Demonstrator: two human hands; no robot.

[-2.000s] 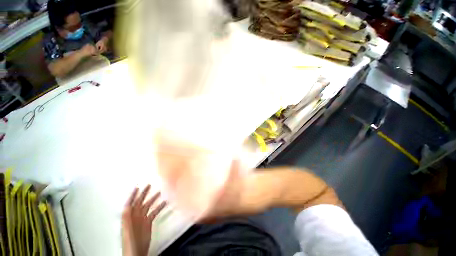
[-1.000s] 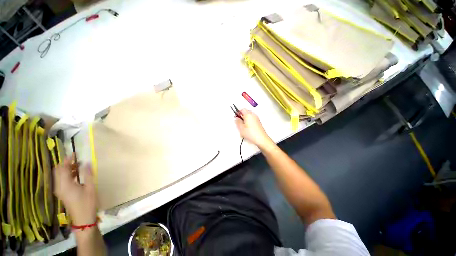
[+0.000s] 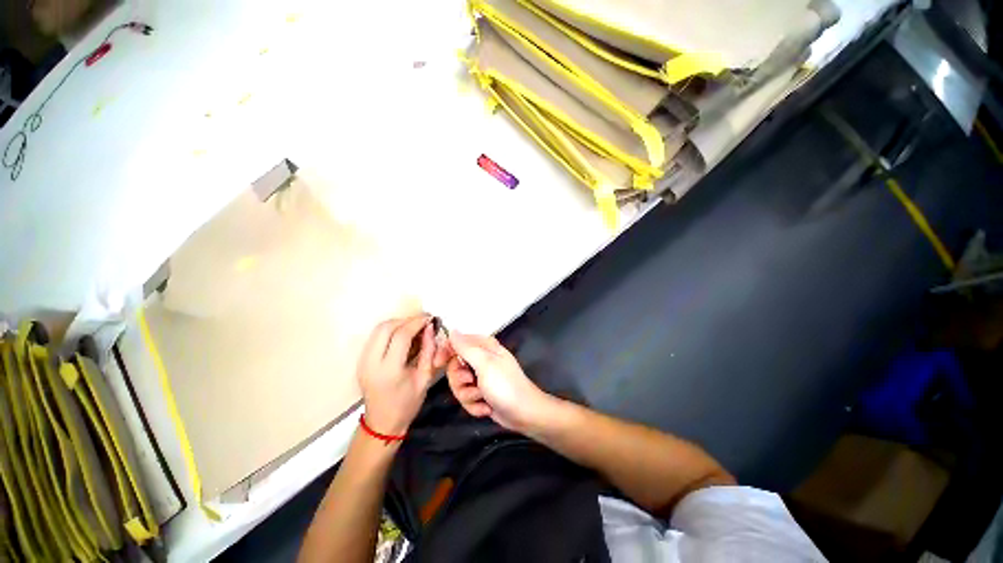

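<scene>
A beige fabric panel (image 3: 258,319) lies on the white table in front of me, with a yellow bound edge on its left side and a grey tab (image 3: 274,179) at its far edge. My left hand (image 3: 396,368) and my right hand (image 3: 489,379) meet at the panel's near right corner. The small dark tips of the snips (image 3: 438,327) show between my fingers; the rest is hidden in my right hand. My left fingers pinch the panel's corner, mostly hidden and washed out by glare.
Panel stacks with yellow edges stand at left (image 3: 66,451) and at upper right (image 3: 583,99). A red-and-purple lighter (image 3: 498,172) lies on the table (image 3: 363,88). Cord-tied snips (image 3: 97,53) lie far left. Yellow bits are scattered about. The scrap bin is mostly hidden behind my left forearm.
My left hand has moved right from the left stack to the panel's near right corner. My right hand has come in left and down beside it. The view has shifted.
</scene>
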